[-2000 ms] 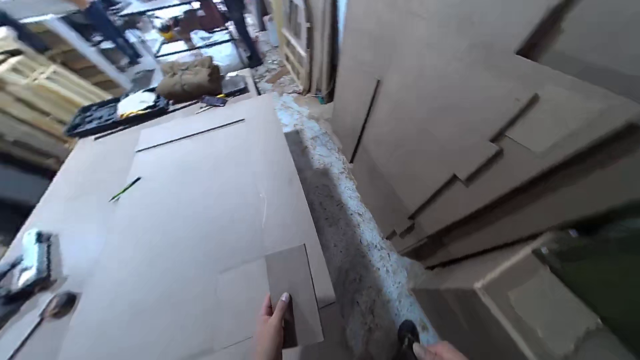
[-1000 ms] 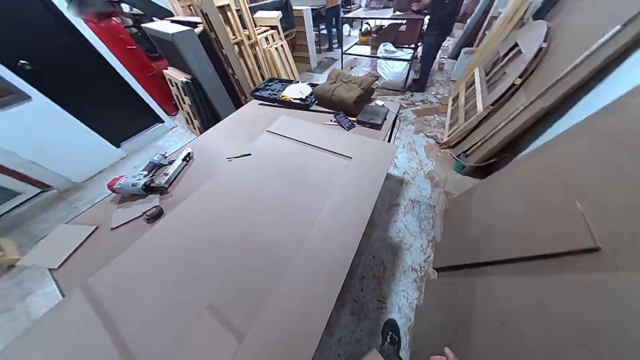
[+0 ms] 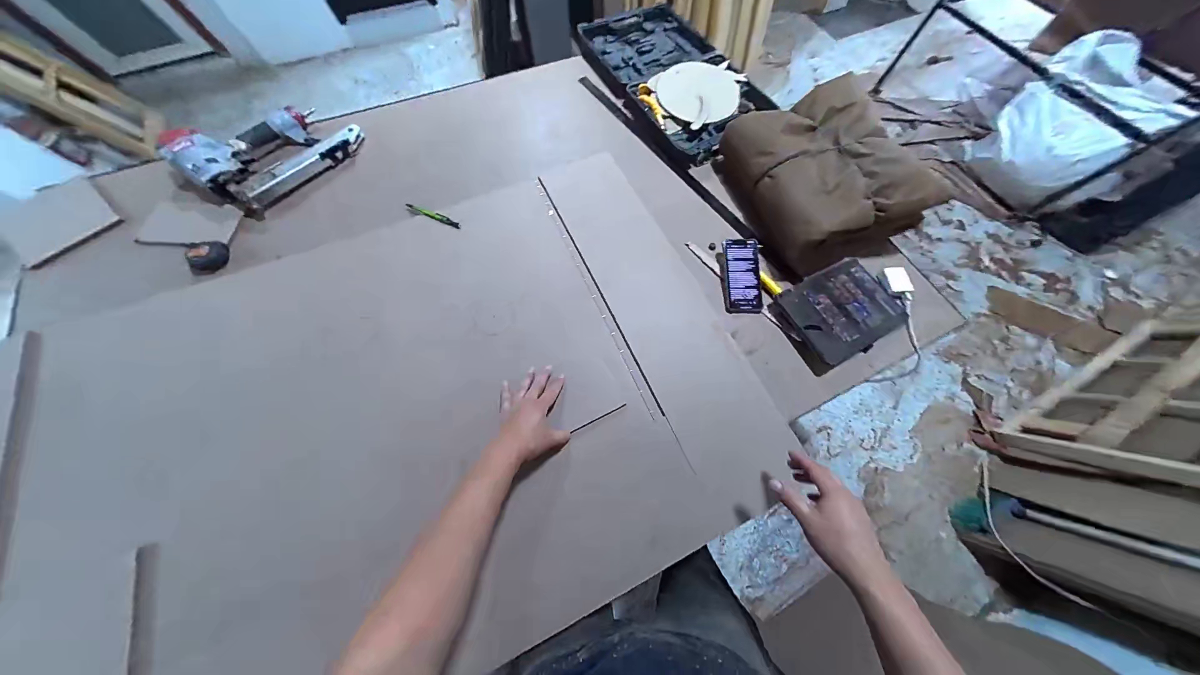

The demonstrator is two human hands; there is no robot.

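A large brown fiberboard sheet (image 3: pixel 375 375) lies flat before me. My left hand (image 3: pixel 534 417) rests palm down on a piece of board on the sheet, its fingers spread and holding nothing. My right hand (image 3: pixel 825 511) hovers just off the near right corner with fingers apart and nothing in them. Between and beyond the hands a long, thin metal ruler (image 3: pixel 600 295) lies on the board. Farther off is a green pen (image 3: pixel 432 216). A pneumatic nail gun (image 3: pixel 258 159) and a tape measure (image 3: pixel 207 256) lie at the upper left.
Along the far right edge are an open black tool case (image 3: pixel 647 47), a folded brown cloth bundle (image 3: pixel 825 169), a lit phone (image 3: pixel 742 276) and a dark box (image 3: pixel 839 309) with a white cable. Wooden frames (image 3: pixel 1106 394) stand at right over a debris-strewn floor.
The view has swung strongly. Both hands are now at the sheet; two seconds ago the left gripped a small board piece at its near edge and the right was low beside it.
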